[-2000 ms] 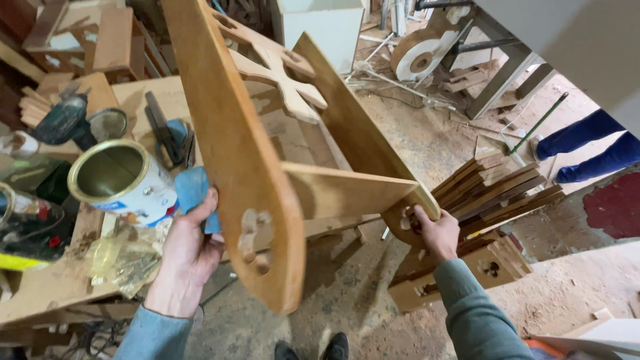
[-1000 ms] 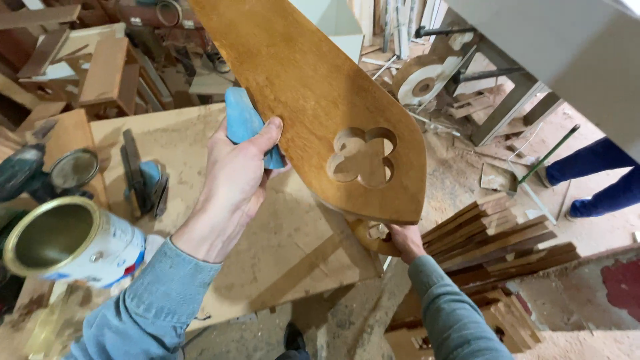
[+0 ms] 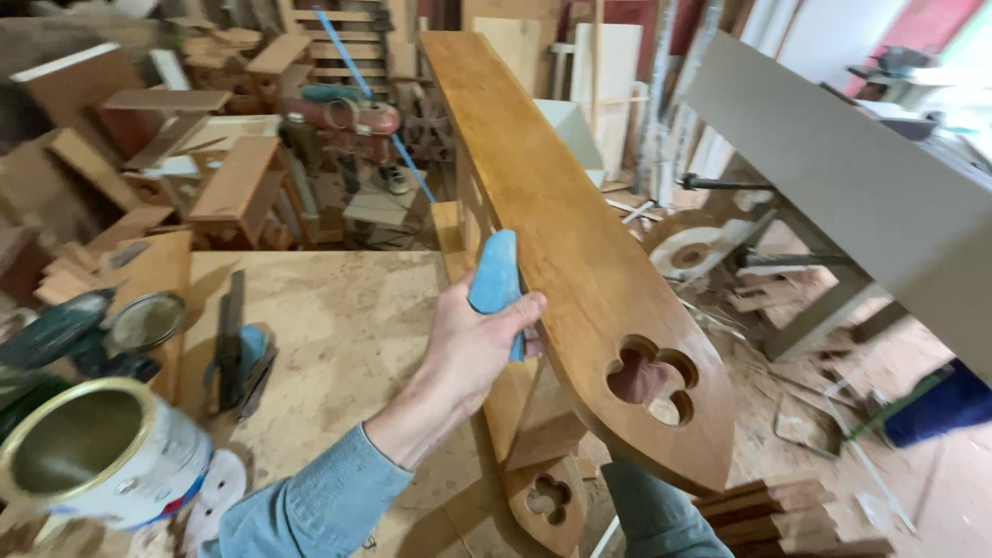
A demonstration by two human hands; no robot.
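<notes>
A varnished wooden frame piece (image 3: 558,209) with a pointed end and a quatrefoil cutout stretches away from me above the bench. A second pointed side, joined by a crosspiece, shows below it. My left hand (image 3: 488,333) holds a folded blue sanding sheet or pad (image 3: 494,271) against the near left edge of the upper board. My right hand (image 3: 642,378) is mostly hidden behind the board; part of it shows through the cutout, and its sleeve comes out below. Whether its fingers grip the wood cannot be seen.
On the plywood bench (image 3: 325,341) stand an open paint can (image 3: 108,457), a green cordless drill (image 3: 58,333), a round lid (image 3: 147,320) and dark tools (image 3: 230,341). Stacked wood strips (image 3: 783,519) lie lower right. A grey panel (image 3: 852,178) slants at right; a person's blue trouser leg (image 3: 942,403) shows beyond.
The wooden piece has been turned and now points away from me, its outer face up. My right hand has gone from the near end to behind the board. The view has tilted up.
</notes>
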